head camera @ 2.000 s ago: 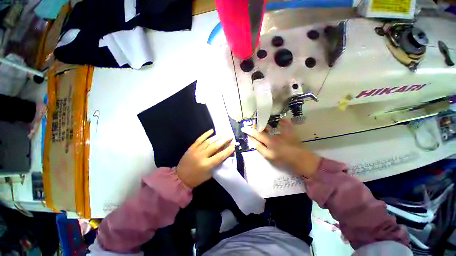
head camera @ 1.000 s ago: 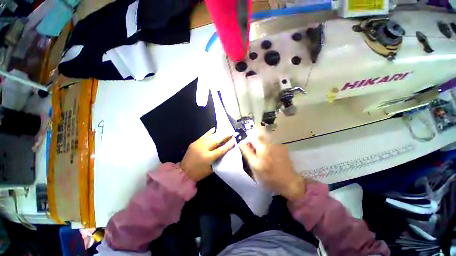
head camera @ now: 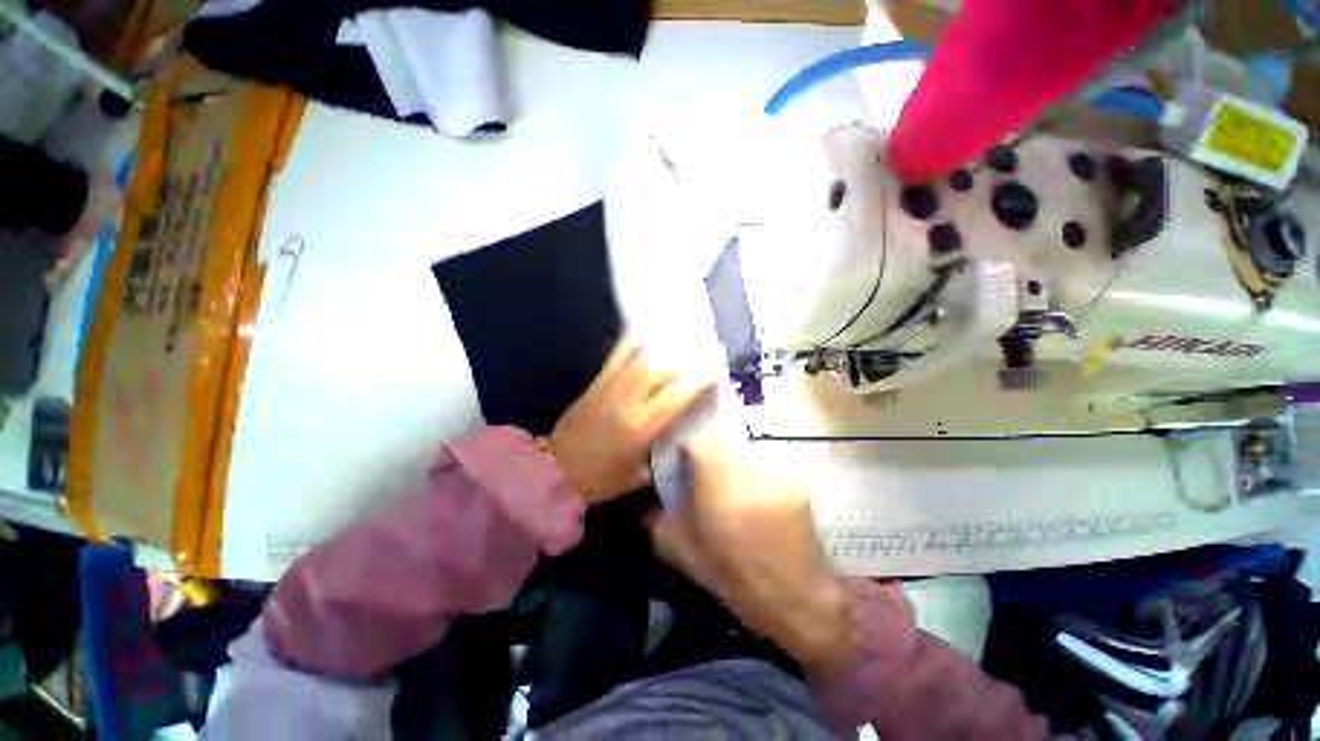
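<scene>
A black garment panel (head camera: 533,311) lies on the white table left of the needle area. A white piece (head camera: 673,471) shows between my hands at the table's front edge; its upper part is lost in glare. My left hand (head camera: 623,423) rests on the panel and white piece, fingers towards the needle area. My right hand (head camera: 753,536) is blurred, just right of and below my left hand, over the front edge; its fingertips are at the white piece, and its grip cannot be made out. The presser foot area (head camera: 753,379) is just above both hands.
The sewing machine (head camera: 1158,311) fills the right. A pink holder (head camera: 1013,80) hangs over its left end. A taped cardboard piece (head camera: 167,311) lies at left. Black and white pieces (head camera: 442,65) lie at the back. Black and white cloth (head camera: 1173,644) is at lower right.
The view has shifted, so the machine sits further right. My right hand has moved down and left, away from the needle area and close to my left hand. My left hand stays on the cloth.
</scene>
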